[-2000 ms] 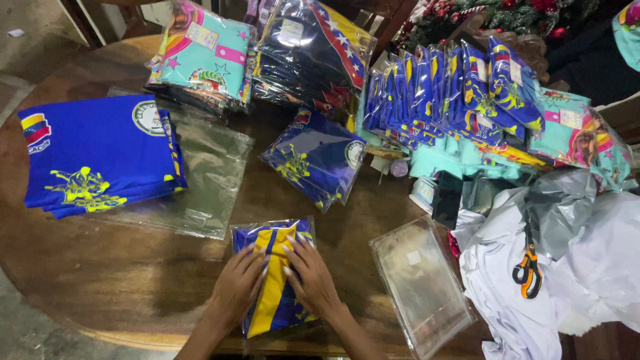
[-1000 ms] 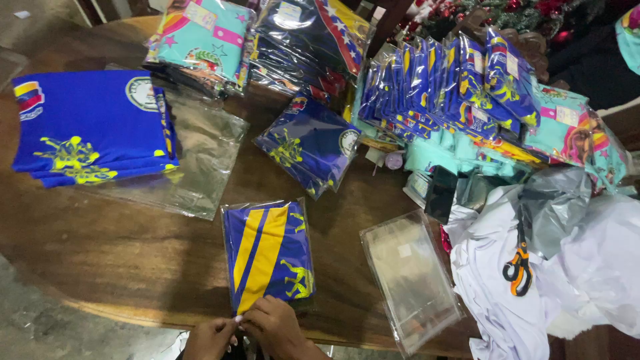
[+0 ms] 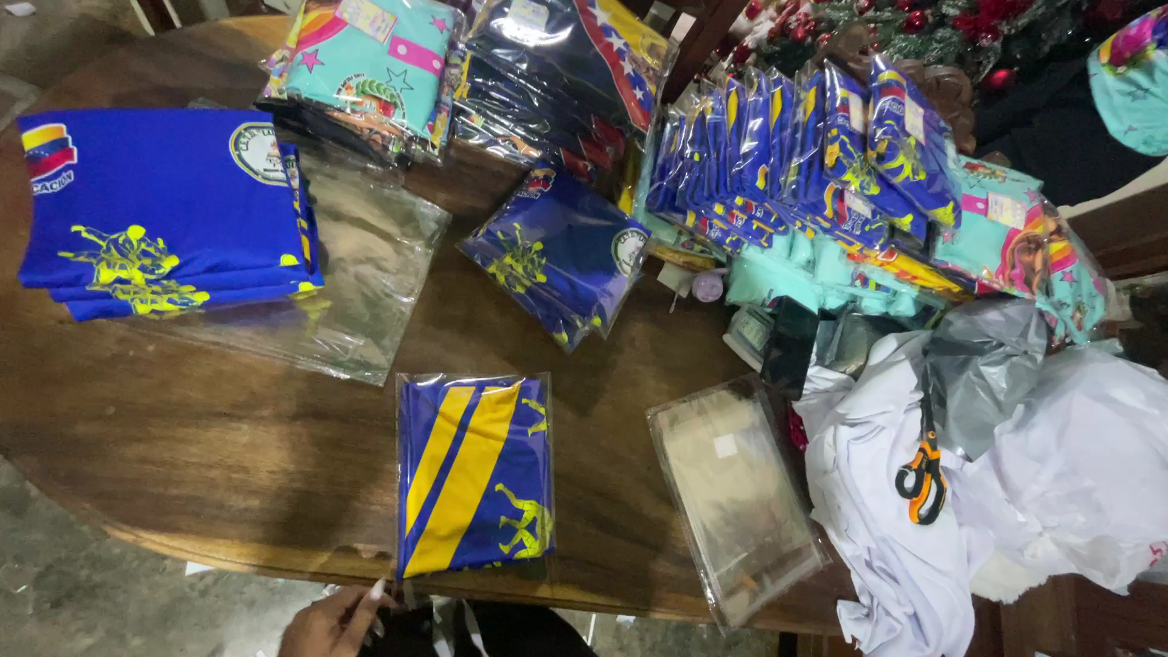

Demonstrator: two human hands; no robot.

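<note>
A folded blue garment with yellow stripes, inside a clear plastic bag (image 3: pixel 474 474), lies flat at the table's front edge. At that bag's lower left corner is my left hand (image 3: pixel 333 622), its fingers bent; whether it pinches anything is unclear. My right hand is out of view. Another bagged blue garment (image 3: pixel 561 260) rests farther back. To the left, a stack of folded blue garments (image 3: pixel 173 201) sits partly over flat clear plastic bags (image 3: pixel 388 265). A pack of empty clear bags (image 3: pixel 739 502) lies to the right.
Bagged turquoise garments (image 3: pixel 374 68) and dark garments (image 3: pixel 538 82) are piled at the back. A row of bagged blue garments (image 3: pixel 766 146) stands back right. Orange-handled scissors (image 3: pixel 923 479) lie on white cloth (image 3: pixel 876 547) at the right. A dark phone-like object (image 3: pixel 789 347) is beside it.
Both hands lay on the striped garment's bag, then met at its lower edge. Now the right hand has left the view and the left is lower, at the corner.
</note>
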